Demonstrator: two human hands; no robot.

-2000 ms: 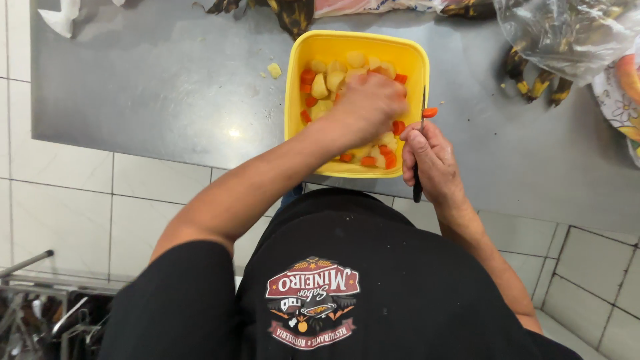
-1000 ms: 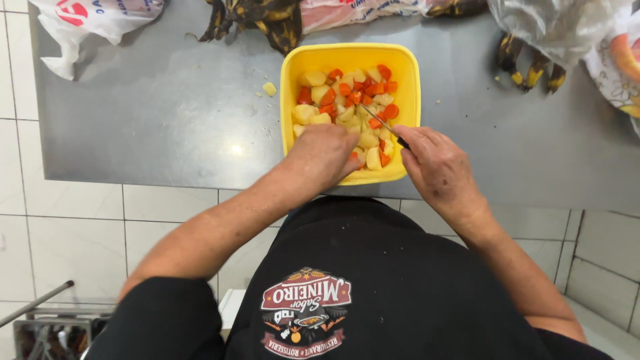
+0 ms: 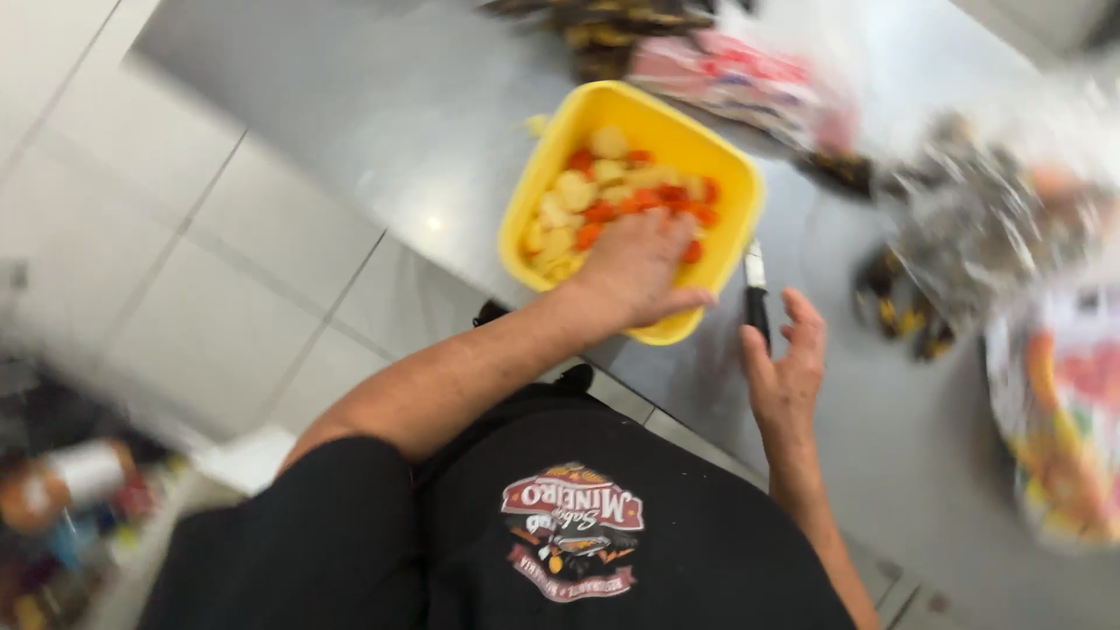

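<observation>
A yellow plastic tub (image 3: 739, 201) holds cut pieces of carrot (image 3: 588, 234) and pale chunks that look like potato (image 3: 575, 190). My left hand (image 3: 637, 262) reaches over the tub's near side, its fingers spread and touching the pieces; whether any piece is under the fingertips is hidden. To the right of the tub, a knife with a black handle (image 3: 757, 308) lies on the steel table (image 3: 437, 149), blade pointing away from me. My right hand (image 3: 789, 359) is just beside the handle, thumb and fingers apart, holding nothing.
Dark, spotted bananas (image 3: 604, 35) and a pink and white plastic bag (image 3: 735, 83) lie beyond the tub. On the right are a clear plastic bag (image 3: 962, 210), more dark bananas (image 3: 901, 302) and a printed bag (image 3: 1059, 420). The table's near edge runs diagonally below the tub.
The knife, in my right hand over the tub before, now lies on the table, let go. My left hand has its fingers spread over the pieces. The view has turned.
</observation>
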